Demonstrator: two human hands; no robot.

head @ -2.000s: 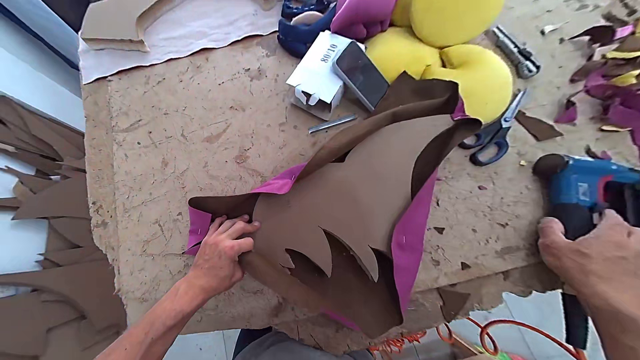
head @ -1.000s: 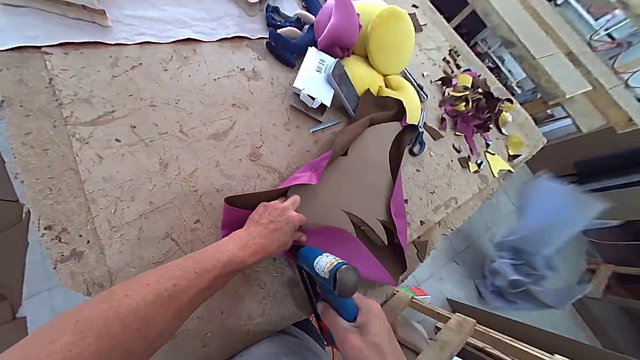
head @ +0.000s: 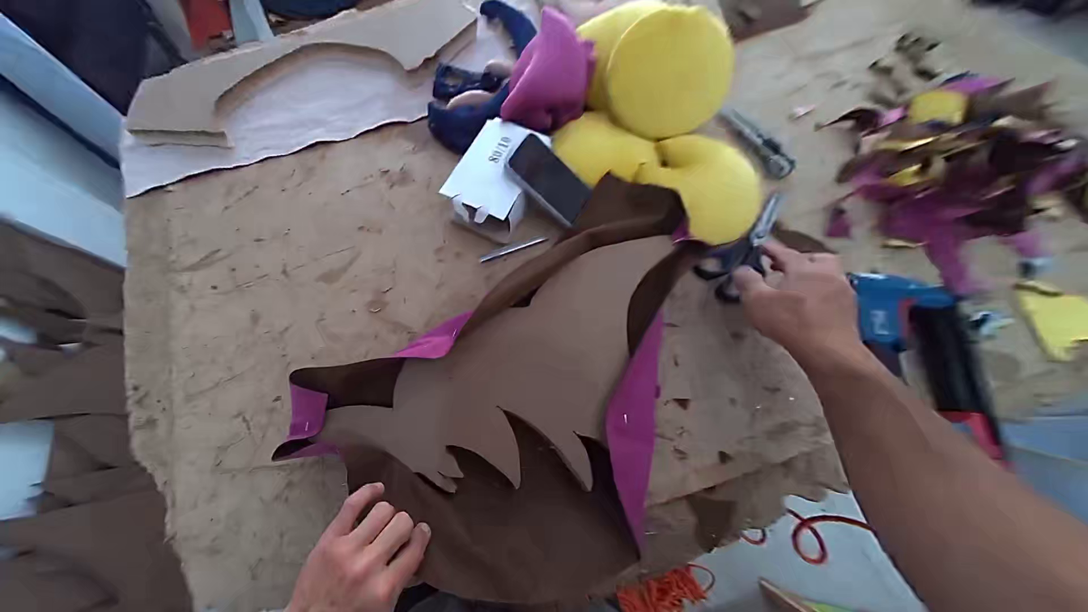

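Note:
A brown foam piece (head: 544, 340) with jagged cut-outs lies across the work table, edged with brown and magenta fabric (head: 633, 425). My left hand (head: 365, 552) rests with curled fingers on the brown fabric at its lower left edge. At the right, the fingers of my right hand (head: 799, 293) touch a pair of scissors (head: 761, 229) with dark handles; whether they close round them is unclear. Beside my right forearm lies a blue and black power tool (head: 905, 314).
Yellow rounded pieces (head: 671, 68), a magenta piece (head: 548, 72), a white box (head: 489, 174), a phone-like dark slab (head: 548, 178) and a metal rod (head: 513, 249) lie behind the foam. Fabric scraps (head: 943, 195) heap at the right. An orange coiled hose (head: 812, 540) hangs below the table edge.
The blue power tool, in my right hand a second ago, now lies on the right, let go. My right hand has moved to the scissors. My left hand has shifted to the fabric's lower edge.

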